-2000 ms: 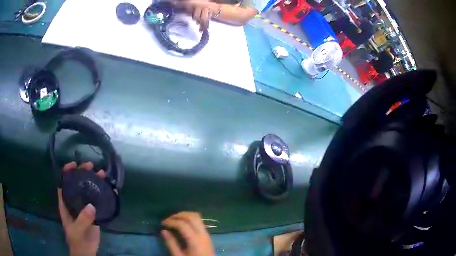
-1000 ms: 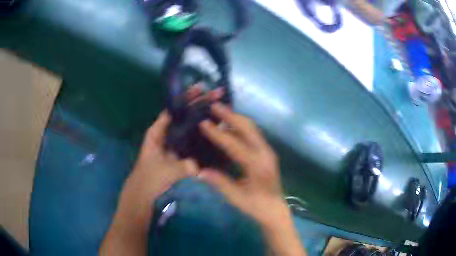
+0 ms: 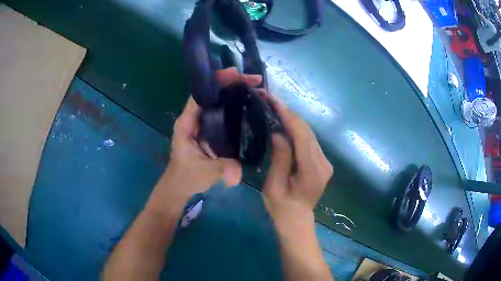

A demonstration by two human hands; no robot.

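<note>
A black over-ear headphone [image 3: 198,60] is held up between my two bare hands, its headband arch pointing away from me. My left hand [image 3: 195,145] grips one side of the ear cups. My right hand [image 3: 294,151] grips the other side, with its fingers curled around a round black part. The two black round parts [image 3: 254,129] stand on edge with a dark gap between them. Whether they are two cups or one opened cup, I cannot tell. My fingers hide parts of them.
Another headphone with a green board [image 3: 255,9] lies at the top on the green surface [image 3: 340,110]. Two headphones [image 3: 415,197] lie at the right. A tan cardboard sheet [image 3: 33,99] is at the left, and a thin pale item [image 3: 340,218] lies near my right wrist.
The view has swung left along the bench. My right hand has come over and taken hold of the headphone with my left. The cups have turned edge-on.
</note>
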